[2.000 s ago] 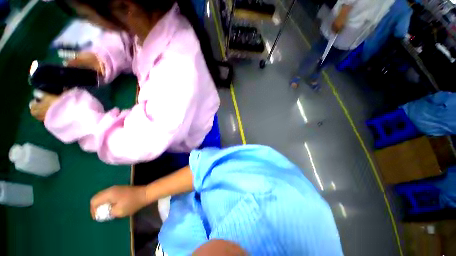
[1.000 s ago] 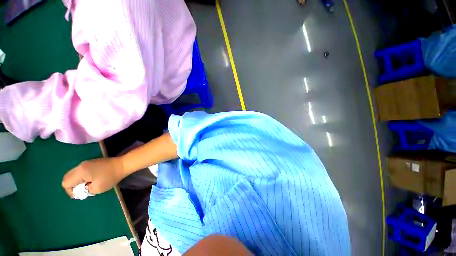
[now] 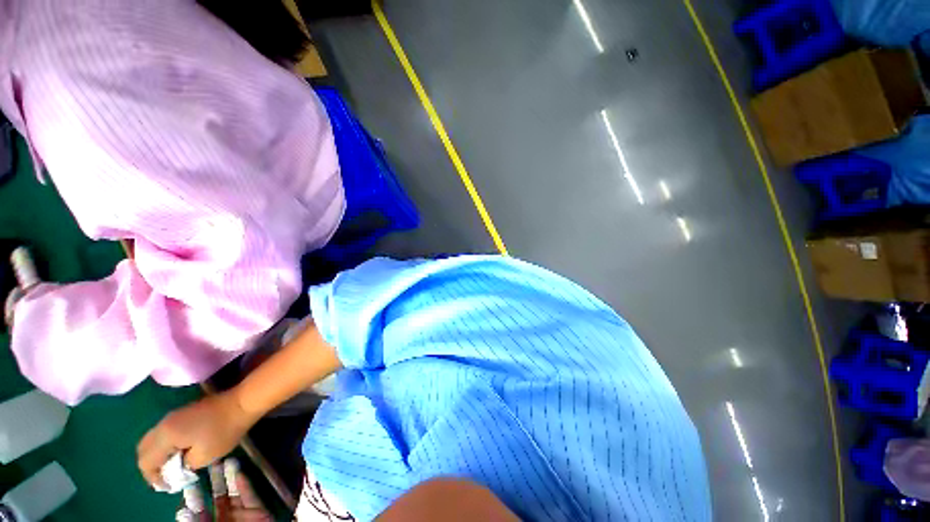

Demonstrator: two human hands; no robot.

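My right hand point(image 3: 194, 438) is left of my blue striped sleeve, over the green bench. Its fingers are closed on a crumpled white wipe point(image 3: 176, 472). My left hand point(image 3: 240, 502) enters at the bottom edge, just below the right hand. It is partly cut off. Its fingers are apart, with white covers on the tips, close to the wipe. No object shows in it.
A person in a pink striped smock point(image 3: 194, 173) sits at the green bench point(image 3: 107, 420), one hand with a white fingertip at the left edge. Two white bottles point(image 3: 29, 423) are at lower left. Blue stools point(image 3: 357, 184) and cardboard boxes point(image 3: 836, 102) stand on the floor.
My left hand has come into view from below, beside the right. The right hand still holds the wipe. The view has shifted; the pink-sleeved person's hand shows again at the left edge.
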